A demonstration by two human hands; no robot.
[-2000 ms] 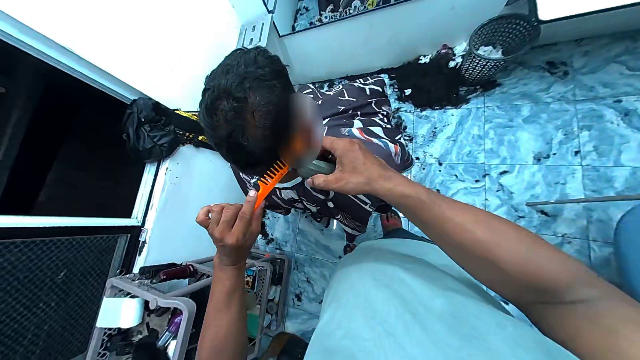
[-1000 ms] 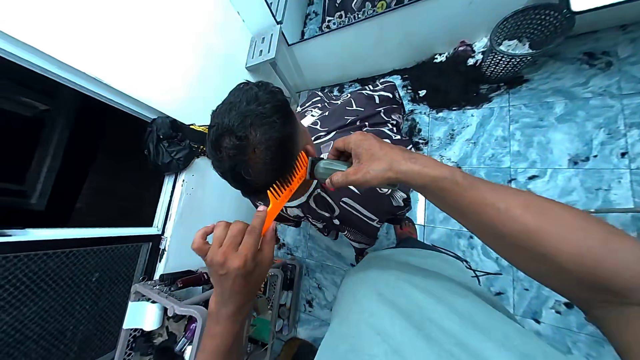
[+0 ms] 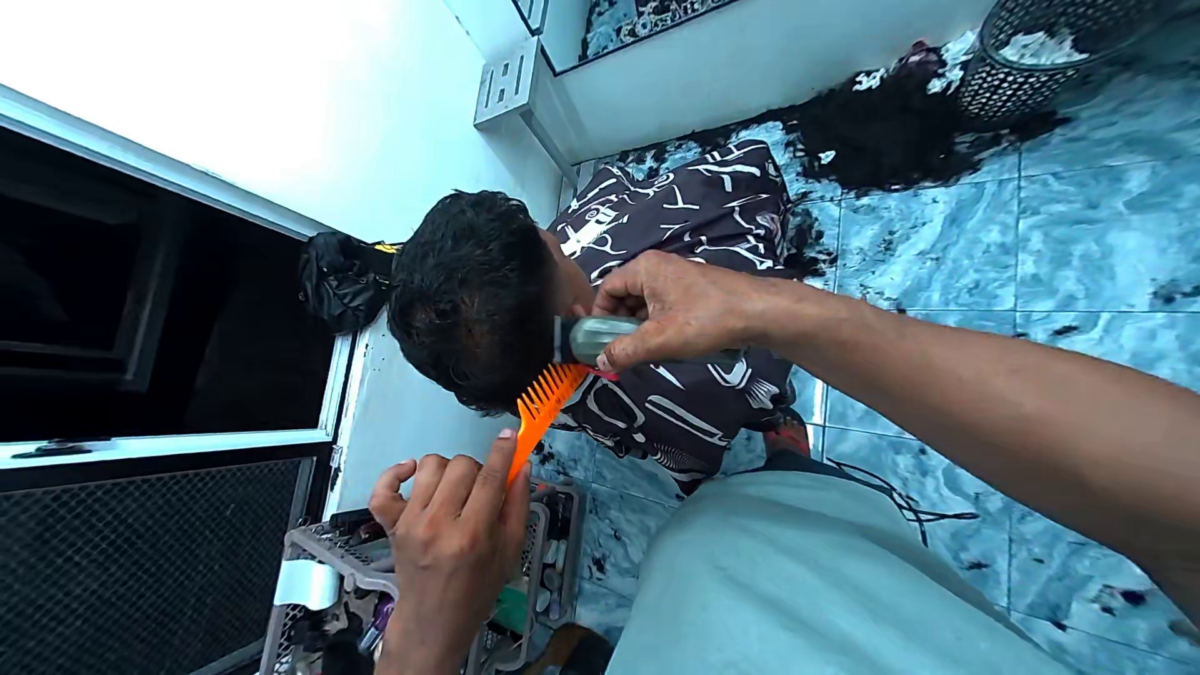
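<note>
An orange plastic comb point(image 3: 547, 397) is gripped by its handle in my left hand point(image 3: 459, 525); its teeth lie at the lower side of a seated person's head of short black hair point(image 3: 473, 295). My right hand point(image 3: 680, 305) is closed around a hair clipper point(image 3: 605, 337) with a grey-green body. The clipper's head touches or nearly touches the hair, just above the comb's tip. A dark barber's cape point(image 3: 694, 216) with white patterns covers the person's shoulders. The clipper's far end is partly hidden behind my right hand.
Grey plastic baskets point(image 3: 342, 562) with tools and bottles stand at the lower left. A black bag point(image 3: 342, 281) hangs by the dark doorway. Cut hair lies on the blue tiled floor point(image 3: 923, 253) near a mesh wastebasket point(image 3: 1012, 80). A black cord point(image 3: 900, 502) lies beside my clothing.
The comb and clipper have moved from the side of the head near the ear toward its lower back edge. Both hands keep hold of their tools. The view has shifted somewhat.
</note>
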